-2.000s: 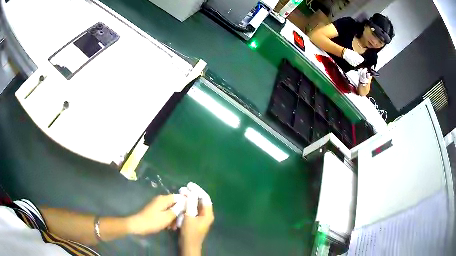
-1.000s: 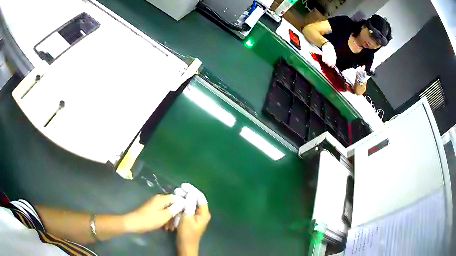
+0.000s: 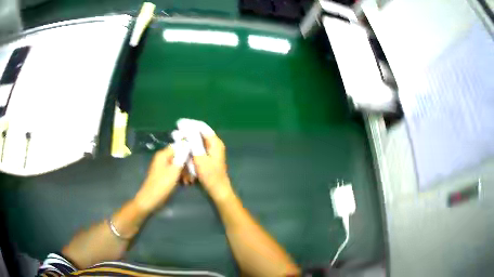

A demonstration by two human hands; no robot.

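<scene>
My left hand (image 3: 162, 167) and my right hand (image 3: 208, 157) are together above the green mat, with white finger cots (image 3: 189, 135) on the fingertips. The fingertips touch each other. The picture is blurred, and I cannot tell whether a small thing is held between them. Small shiny scraps (image 3: 153, 142) lie on the mat just left of my fingers, beside a yellow tape strip (image 3: 120, 132).
A white plate (image 3: 65, 97) is at the left, with part of a phone (image 3: 12, 67) at the picture's edge. A white fixture (image 3: 357, 65) stands at the upper right. A white plug adapter with cable (image 3: 343, 200) lies on the mat (image 3: 271, 178). A paper sheet (image 3: 455, 108) is on the grey cabinet.
The view has turned downward and to the right. The other person is out of view, and the plug adapter now shows. My hands are still together, now nearer the picture's middle.
</scene>
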